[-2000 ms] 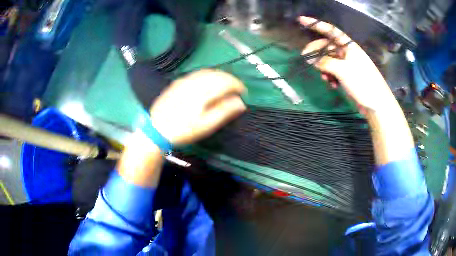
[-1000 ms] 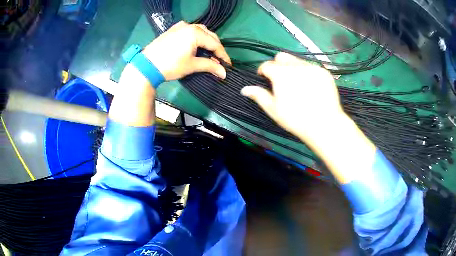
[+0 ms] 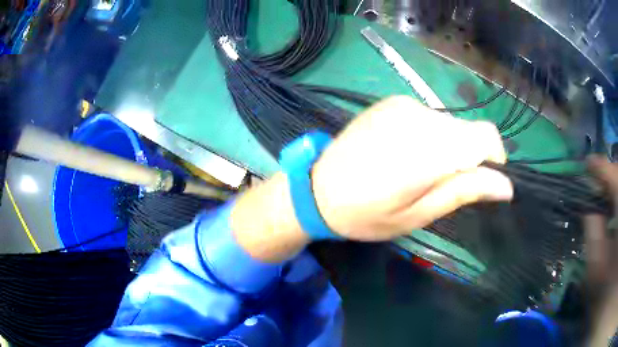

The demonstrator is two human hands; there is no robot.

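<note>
Many thin black cables (image 3: pixel 549 183) run across the green mat (image 3: pixel 196 101) from a looped cable bundle (image 3: pixel 315 34) tied with a pale band at the top. My left hand (image 3: pixel 406 169), with a blue wristband, is closed around some cables at centre right. My right hand (image 3: pixel 600 203) is blurred and cut off by the right edge, beside the cable ends; its grip cannot be told. A silver strip (image 3: pixel 403 64) lies on the mat behind my left hand, partly hidden by it.
A blue bin (image 3: pixel 91 186) stands at left, with a tan pole (image 3: pixel 95 162) passing in front. Black hanging cables (image 3: pixel 61 298) are at lower left. The steel press bed (image 3: pixel 467 34) with bolt holes is at the back right.
My left hand has moved right from near the bundle, along the cables. My right hand has moved from mid-mat to the right edge. Cables at right are pulled closer together.
</note>
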